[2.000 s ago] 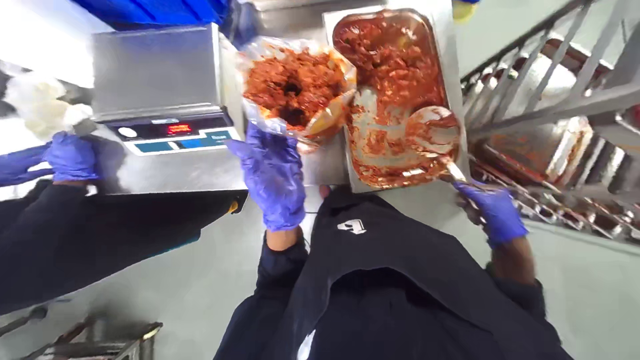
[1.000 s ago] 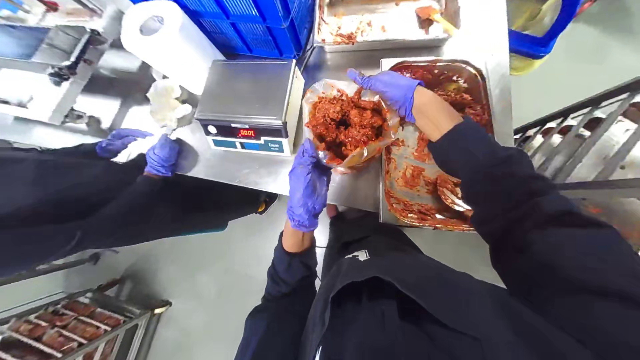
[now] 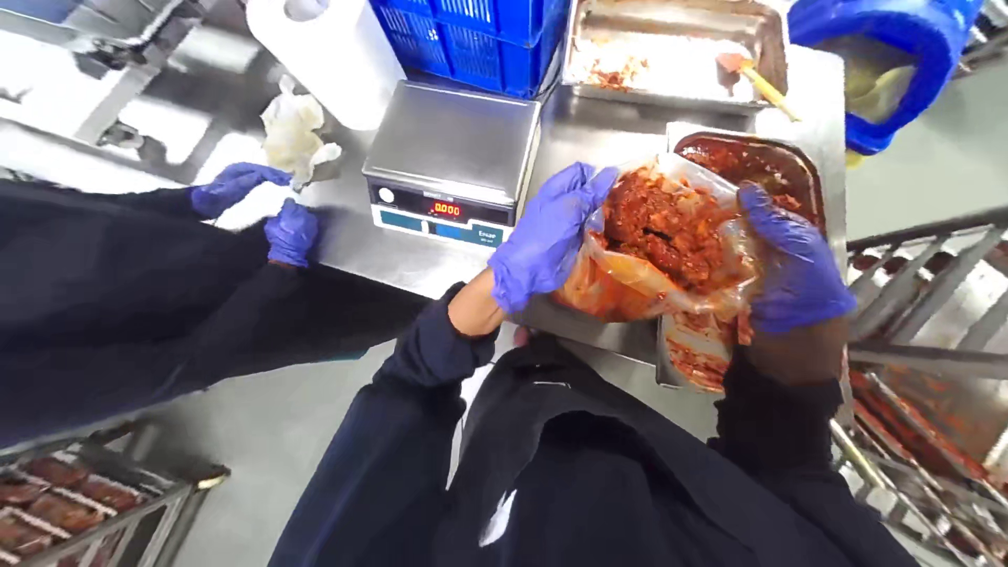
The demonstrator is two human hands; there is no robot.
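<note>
Both my hands wear purple gloves and hold a clear plastic bag point(image 3: 622, 276) filled with red, sauce-coated food, its mouth open upward. My left hand point(image 3: 547, 236) grips the bag's left rim, and my right hand point(image 3: 791, 264) its right side. The bag is over the table's front edge and partly covers a steel tray point(image 3: 811, 177) smeared with red sauce. To the left of the bag stands a digital weighing scale point(image 3: 457, 142), its platform bare and its display lit.
A co-worker's gloved hands point(image 3: 291, 232) hold white material at the left. Behind are a paper roll point(image 3: 339, 63), blue plastic crates point(image 3: 480, 47), a steel tray point(image 3: 669, 94) with a yellow-handled spatula point(image 3: 768, 87), and a blue bin point(image 3: 929, 87). Metal racks point(image 3: 921, 350) flank the table.
Two seconds ago my right hand held a ladle at the sauce tray; now it holds the bag. Since one second ago the bag has moved right, away from the scale.
</note>
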